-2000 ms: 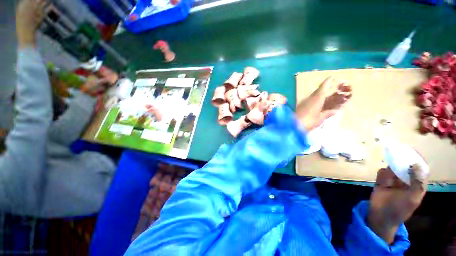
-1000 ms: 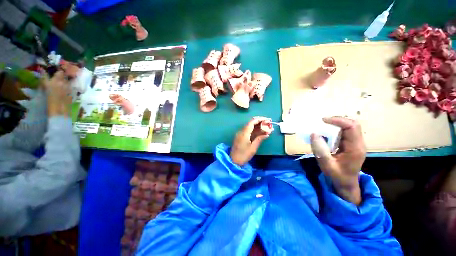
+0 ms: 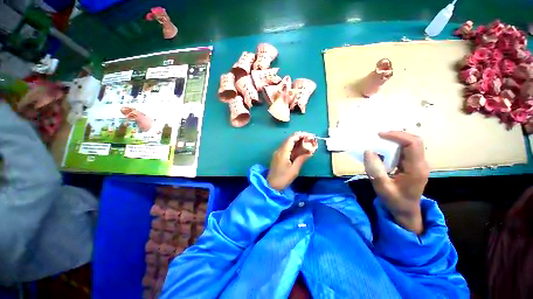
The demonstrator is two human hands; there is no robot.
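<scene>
My left hand (image 3: pixel 286 162) holds a pinkish-brown ornament body (image 3: pixel 306 145) with its open end towards the glue bottle. My right hand (image 3: pixel 402 178) grips the white glue bottle (image 3: pixel 365 153), wrapped in white rag or tissue; its thin spout reaches left to the body's open end. Whether the tip touches is too small to tell. One more body stands upright on the cardboard mat (image 3: pixel 454 146). A loose pile of bodies (image 3: pixel 246 89) lies on the teal bench, left of the mat.
Red-pink flower heads (image 3: pixel 497 76) heap at the mat's right end, near a spare bottle (image 3: pixel 439 21). An instruction sheet (image 3: pixel 187 153) with a body on it lies left. A blue tote (image 3: pixel 121 233) of bodies is beside my lap. A flower-topped ornament (image 3: pixel 166 26) lies on the belt. A person sits left.
My left hand came back from over the mat, leaving a body upright there, and now holds another body. My right hand brought the bottle left to it. The neighbour's arm has moved away.
</scene>
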